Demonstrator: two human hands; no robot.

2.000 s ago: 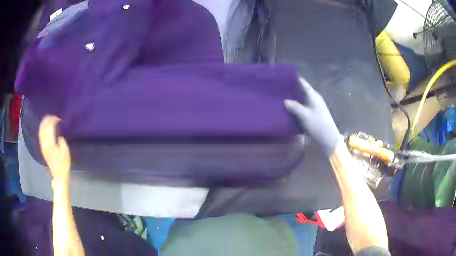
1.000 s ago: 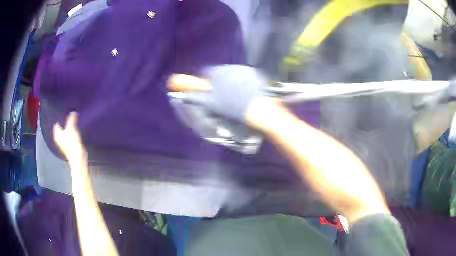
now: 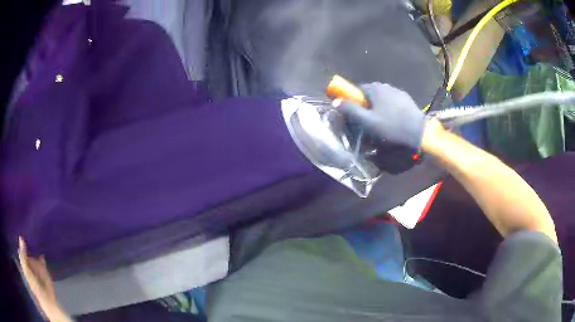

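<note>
A purple jacket [image 3: 189, 157] lies over a long dark form, with small pale buttons on its left part. My gloved right hand [image 3: 394, 122] is closed around the tan-orange handle of a shiny silver steam iron [image 3: 325, 141]. The iron is at the right end of the purple cloth; whether its soleplate touches the cloth cannot be told. My bare left hand [image 3: 38, 277] is at the lower left edge of the picture, partly cut off, by the cloth's near left corner. Its fingers are partly hidden.
A whitish hose [image 3: 511, 105] runs from the iron to the right. A yellow hose [image 3: 470, 47] curves at the upper right. A dark cover [image 3: 378, 38] lies behind the iron. The grey table pad [image 3: 183, 267] shows at the near edge. A white and red flat piece [image 3: 417, 206] is at the right.
Since a second ago, my right hand and the iron have moved right along the cloth to its right end. The view has shifted and tilted, and my left hand now sits nearer the picture's lower left edge.
</note>
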